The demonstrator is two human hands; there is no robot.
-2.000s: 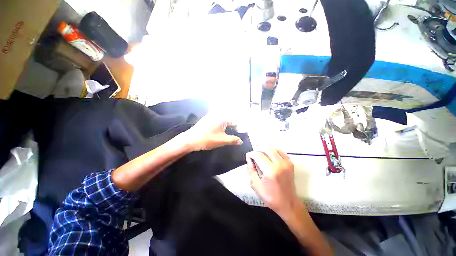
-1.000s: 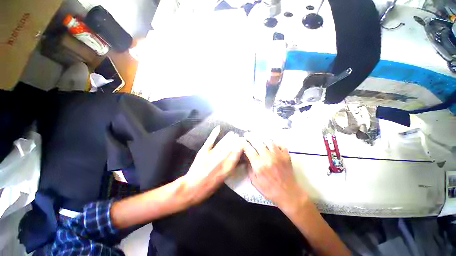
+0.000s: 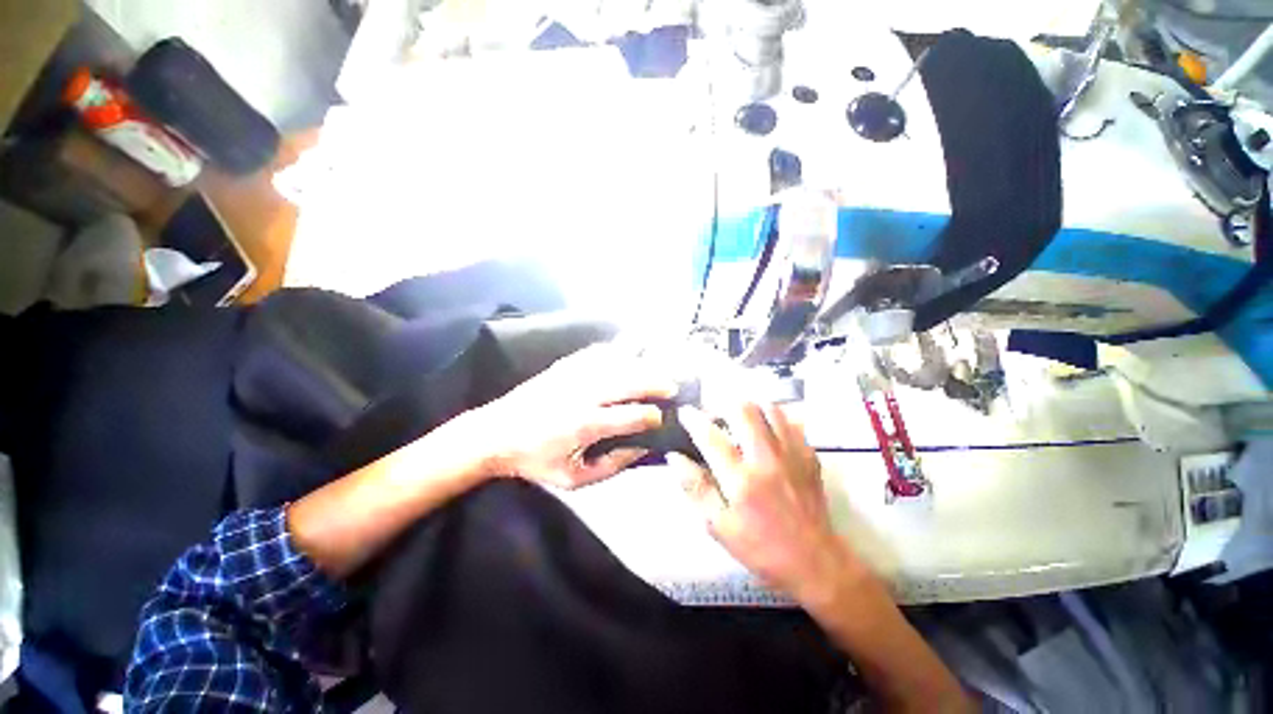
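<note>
Dark cloth (image 3: 517, 586) drapes from the left side over the table edge and down toward the lap. A part of it lies under both hands close to the sewing machine's needle area (image 3: 726, 349), which is washed out by glare. My left hand (image 3: 579, 419) holds the cloth between thumb and fingers, left of the needle. My right hand (image 3: 761, 488) lies just right of it, fingertips on the cloth edge. The white sewing machine (image 3: 866, 175) has a blue stripe. Red-handled snips (image 3: 894, 444) lie right of my right hand.
A dark cloth band (image 3: 998, 154) drapes over the machine head. Small metal parts (image 3: 963, 366) lie behind the snips. A black case (image 3: 207, 105), a red-and-white tube (image 3: 133, 128) and a phone-like dark object (image 3: 210, 251) lie at left. Grey fabric (image 3: 1075, 656) hangs below the table's right side.
The view has shifted slightly. My hands have drawn a little apart, my left hand now pinching the cloth with its thumb lower. The grey fold seen under my left hand is no longer spread out.
</note>
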